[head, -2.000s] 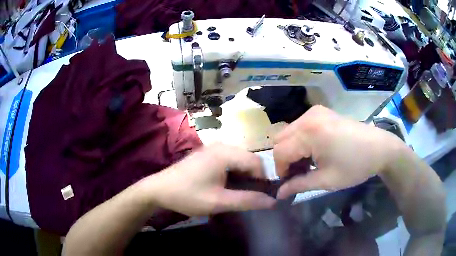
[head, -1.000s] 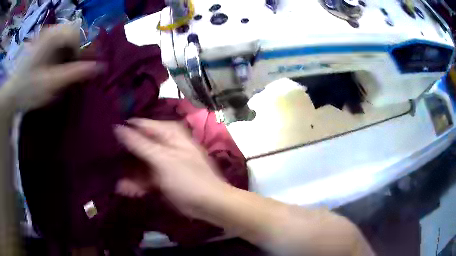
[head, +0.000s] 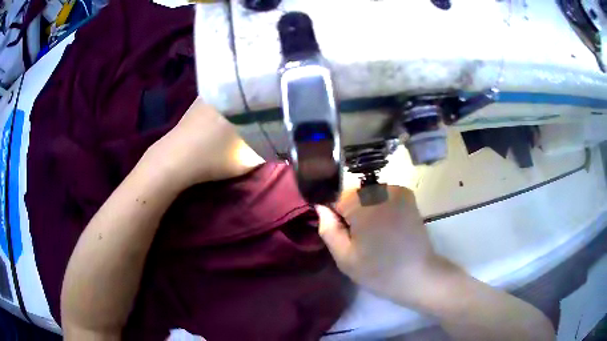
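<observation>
The maroon cloth point(head: 246, 266) is spread left of the machine head and in front of it, hanging toward the front edge. My left hand point(head: 216, 143) reaches in behind the front end of the white sewing machine head point(head: 253, 73); its fingers are hidden. My right hand point(head: 379, 236) is at the cloth's right edge near the needle area, thumb on the seam edge point(head: 309, 212), its fingertips partly hidden by the machine parts. The shiny take-up lever guard point(head: 311, 126) covers the needle and presser foot from view.
A dark fabric scrap point(head: 499, 143) lies under the machine arm. The tension dial point(head: 426, 133) sticks out of the head's front. A blue strip point(head: 12, 180) marks the table's left end. Other cloth point(head: 20, 33) is heaped at the back left.
The view is now much closer to the machine head. My left hand has moved from the cloth's far left to behind the head. My right hand has moved from over the cloth to the needle area.
</observation>
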